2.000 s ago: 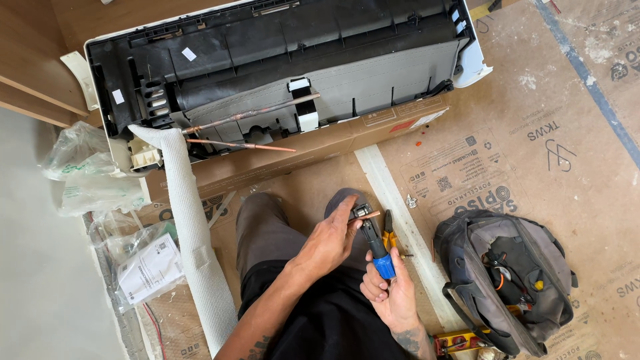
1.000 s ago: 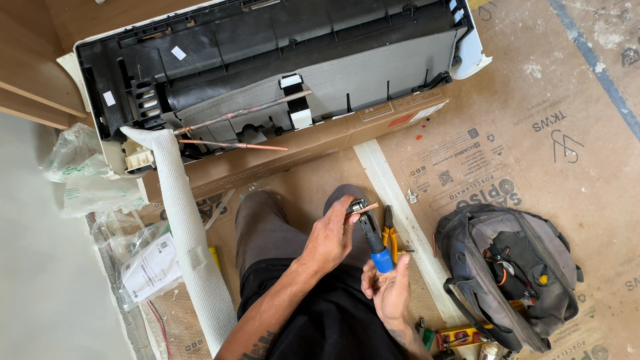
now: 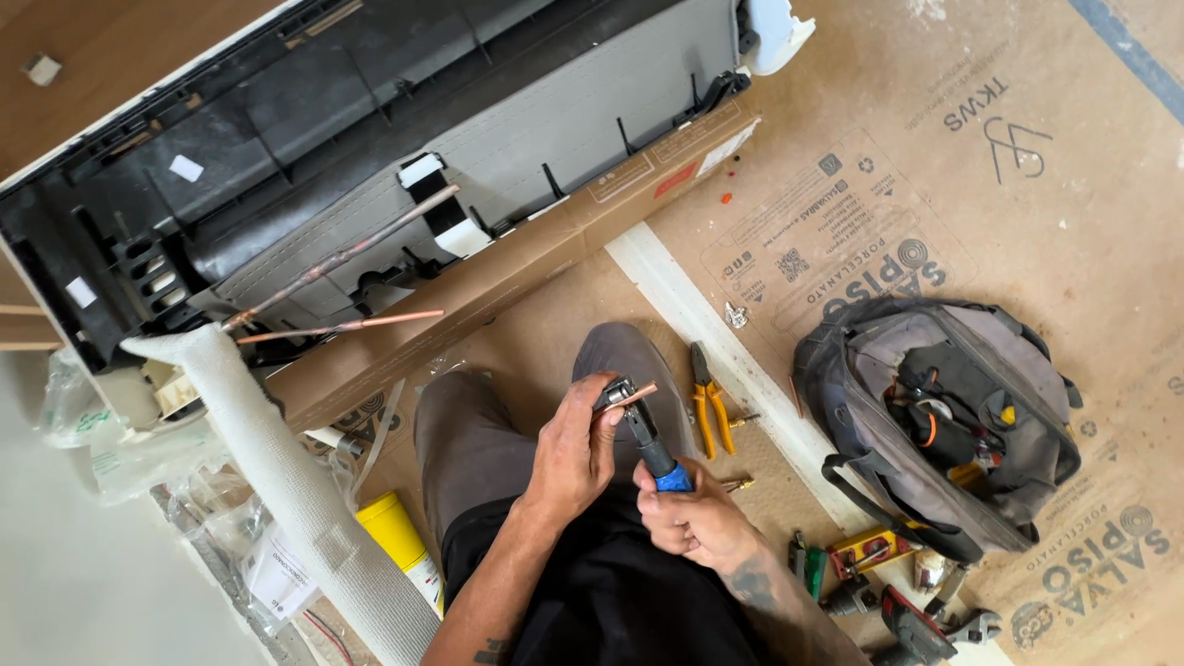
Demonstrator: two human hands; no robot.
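My left hand [image 3: 575,444] pinches a short piece of copper tube [image 3: 640,393] at the metal head of a hand tool, perhaps a tube cutter or flaring tool [image 3: 647,435]. The tool has a black shaft and a blue-collared grip. My right hand [image 3: 689,513] is closed around that grip. Both hands are above my lap. Beyond them, two bare copper pipes [image 3: 347,252] stick out over the back of an air conditioner's indoor unit [image 3: 518,120], which rests on a cardboard box [image 3: 518,268]. Orange-handled pliers [image 3: 710,407] lie on the floor right of my knee.
An open grey tool bag [image 3: 934,425] stands at the right. Below it lie a yellow level [image 3: 865,552], an adjustable wrench [image 3: 973,629] and other tools. A white wrapped pipe bundle [image 3: 277,472] runs down on the left, beside a yellow can [image 3: 398,536] and plastic bags [image 3: 139,444].
My right hand, lower and looser with its fingers apart a second ago, is now closed on the tool's blue end. My left hand still holds the copper piece at the tool's head.
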